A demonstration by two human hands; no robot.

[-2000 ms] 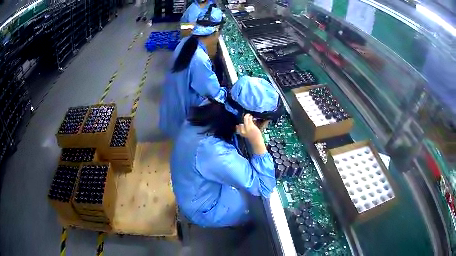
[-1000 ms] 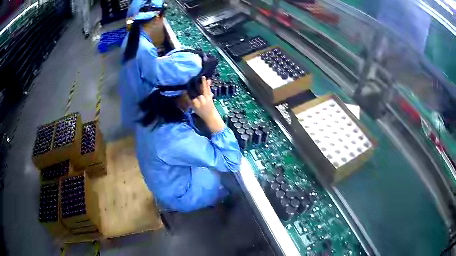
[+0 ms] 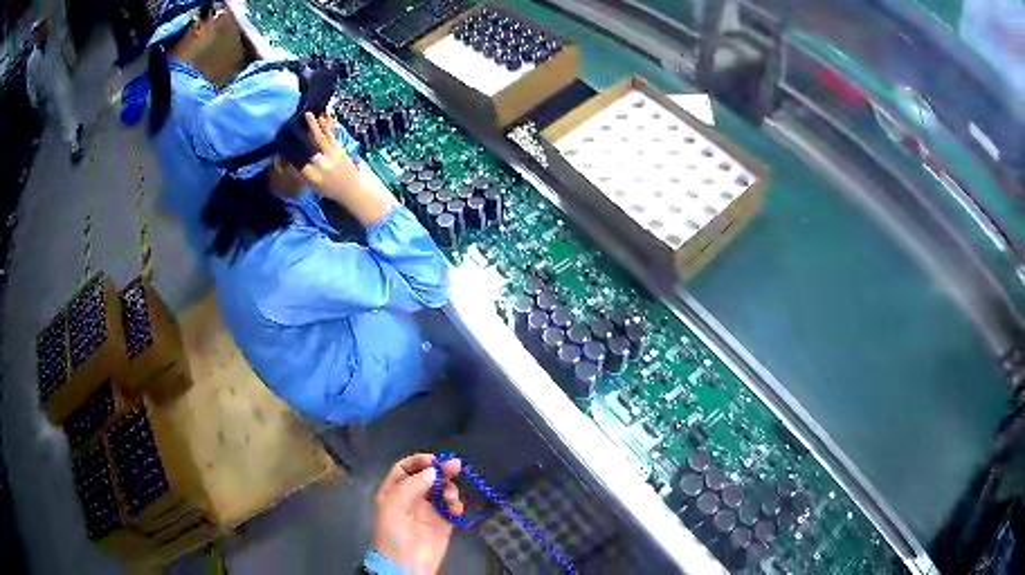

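Observation:
My left hand point(image 3: 414, 514), bare with a light blue cuff, is low in the picture, left of the line edge. Its curled fingers hold a loop of blue coiled cord point(image 3: 508, 512), which runs down to the right and out of the picture. My right hand is not in view. Green circuit boards point(image 3: 703, 388) lie in a row along the conveyor. Clusters of upright black capacitors point(image 3: 579, 337) stand on them, with another cluster point(image 3: 725, 500) nearer the bottom edge.
Beyond the boards are a carton with a white round-spotted insert point(image 3: 658, 169) and a carton of capacitors point(image 3: 506, 45). A dark tray with round spots point(image 3: 545, 526) is beside my hand. A seated person point(image 3: 326, 281) leans by the line. Stacked cartons point(image 3: 146, 461) stand on a wooden board point(image 3: 253, 438).
My left hand and the blue cord have come into view at the bottom. The view has shifted, so the people, boards and cartons lie further up and left.

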